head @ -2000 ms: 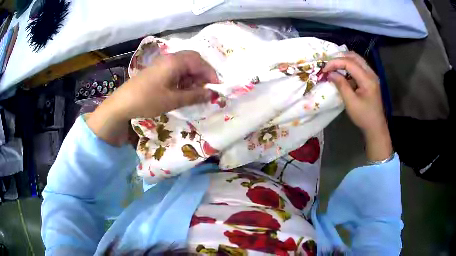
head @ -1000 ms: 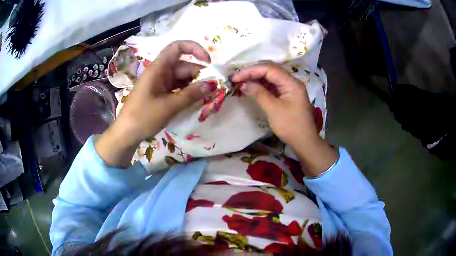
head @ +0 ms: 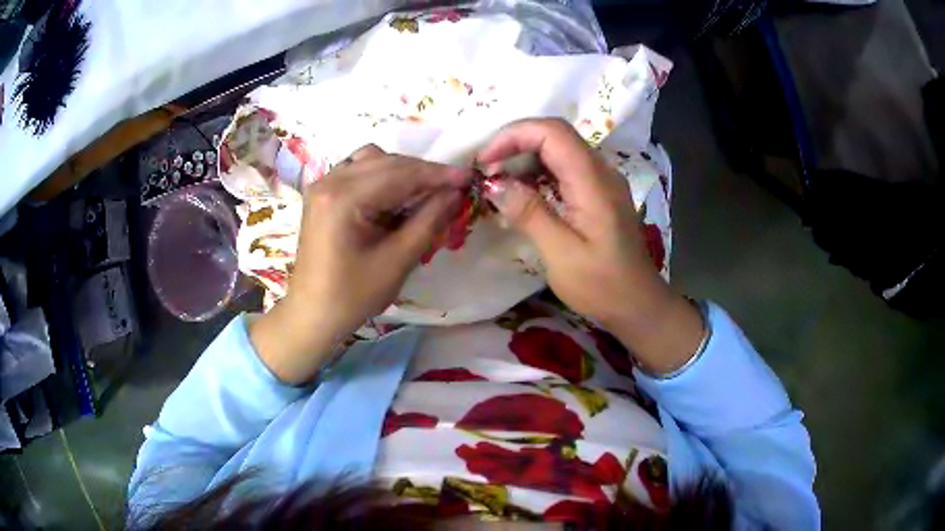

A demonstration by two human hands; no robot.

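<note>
The cream-white floral garment [head: 435,93] lies bunched on my lap, over my own dress with larger red flowers. My left hand [head: 389,213] pinches a gathered bit of it from the left. My right hand [head: 554,192] pinches the same bit from the right, its fingertips close to those of my left hand. Small dark and red spots show between the fingertips. I cannot tell if a needle, thread or button is held there.
A long white-covered table [head: 155,62] runs along the upper left, with a black spiky thing [head: 50,67] on it. A translucent pink bin [head: 192,254] stands at the left, below a tray of small round ends [head: 178,166]. Dark cloth [head: 881,233] is at the right.
Both hands have come together at the middle of the garment from wide apart. My left hand's fingers have since closed in at the pinched cloth. The pink bin has come into view.
</note>
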